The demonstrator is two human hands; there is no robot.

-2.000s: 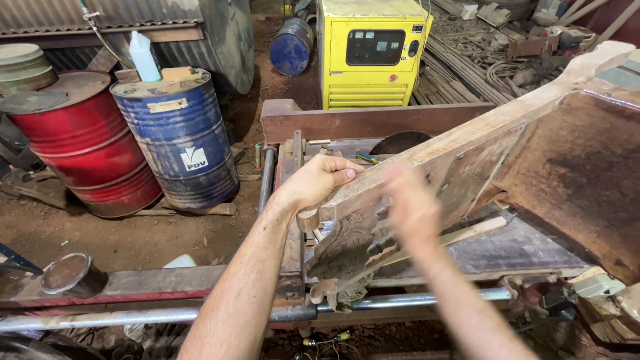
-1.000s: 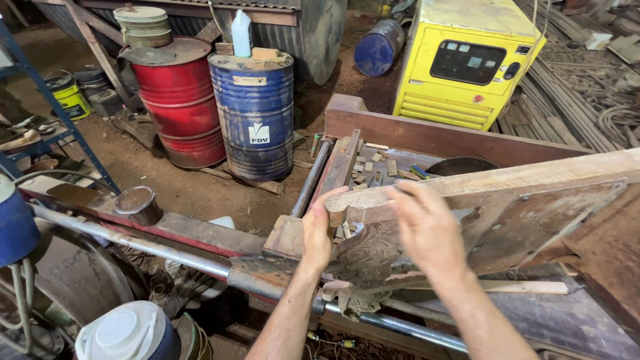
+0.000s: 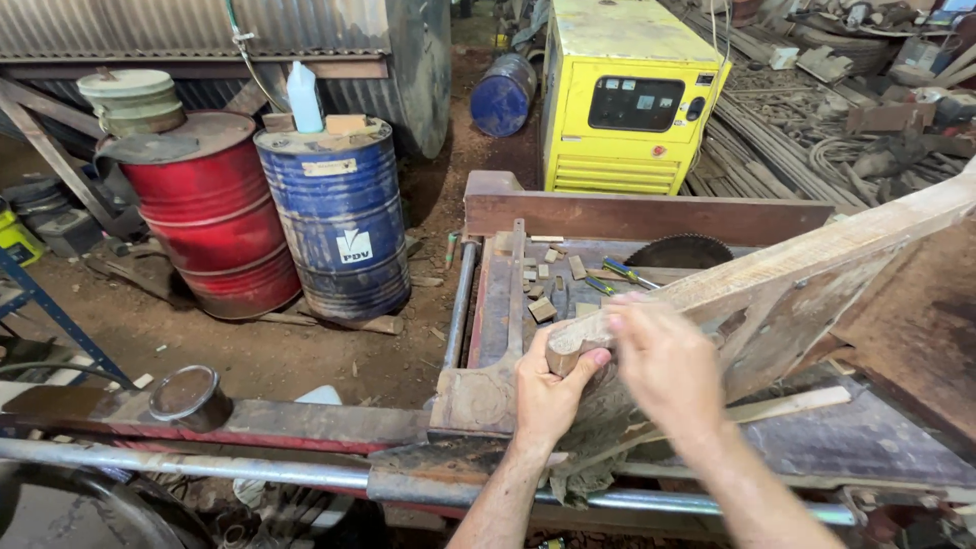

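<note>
A long wooden board (image 3: pixel 808 252) forms the upper edge of a worn wooden piece with a carved lower part, and runs from the middle up to the right. My left hand (image 3: pixel 550 389) grips the rounded near end of this board, thumb on its side. Blurred, my right hand (image 3: pixel 667 358) is on or just over the board's top edge, a little right of my left hand; whether it holds something cannot be told. Beyond them lie small wood blocks (image 3: pixel 543 309) and a screwdriver (image 3: pixel 629 271) on a metal saw table, with a circular saw blade (image 3: pixel 681 252) rising from it.
A brown beam (image 3: pixel 648 217) borders the saw table's far side. Steel rails (image 3: pixel 191 463) run along the near side. A round tin (image 3: pixel 189 396) stands on the beam at left. Farther back are a red drum (image 3: pixel 206 213), a blue drum (image 3: pixel 332 221) and a yellow generator (image 3: pixel 637 107).
The left hand's hold at the board's end has changed, with its thumb now on the board's side. My right hand is blurred in motion near that end. The view has shifted.
</note>
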